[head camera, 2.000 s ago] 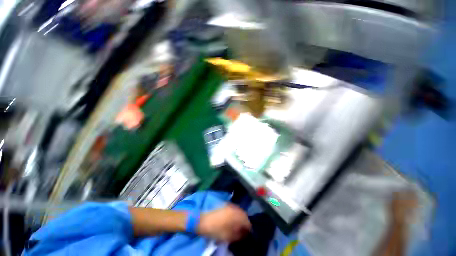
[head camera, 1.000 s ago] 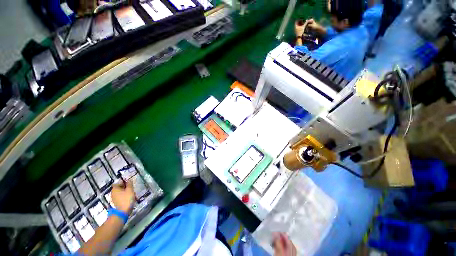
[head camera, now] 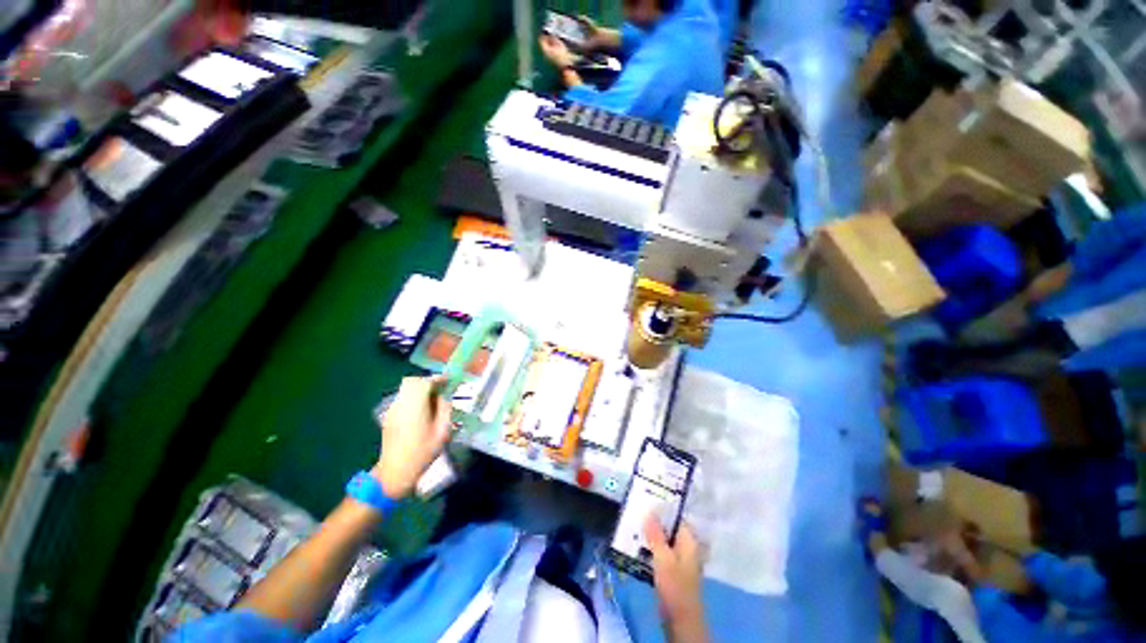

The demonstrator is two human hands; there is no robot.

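My left hand [head camera: 415, 433], with a blue wrist band, grips the lower left edge of a pale green frame-like jig [head camera: 518, 383] over the left part of the white machine bed. Beside it the orange jig [head camera: 587, 405] lies uncovered; its inside looks whitish, and I cannot tell if a part sits in it. My right hand [head camera: 679, 565] holds a phone frame [head camera: 656, 496] by its lower end, tilted, off the bed's front right corner. The brass-gold dispensing head [head camera: 654, 329] hangs behind the orange jig.
A blister tray [head camera: 226, 553] with phone frames lies at lower left. Red [head camera: 586, 479] and green [head camera: 612, 484] buttons sit on the machine's front edge. A translucent sheet [head camera: 748, 477] is right of the bed. Another worker [head camera: 660, 57] is behind the machine; cartons [head camera: 873, 276] stand right.
My left hand has moved from the blister tray to the green jig, which is now shifted left off the orange jig. My right hand now holds a phone frame. The view has turned right.
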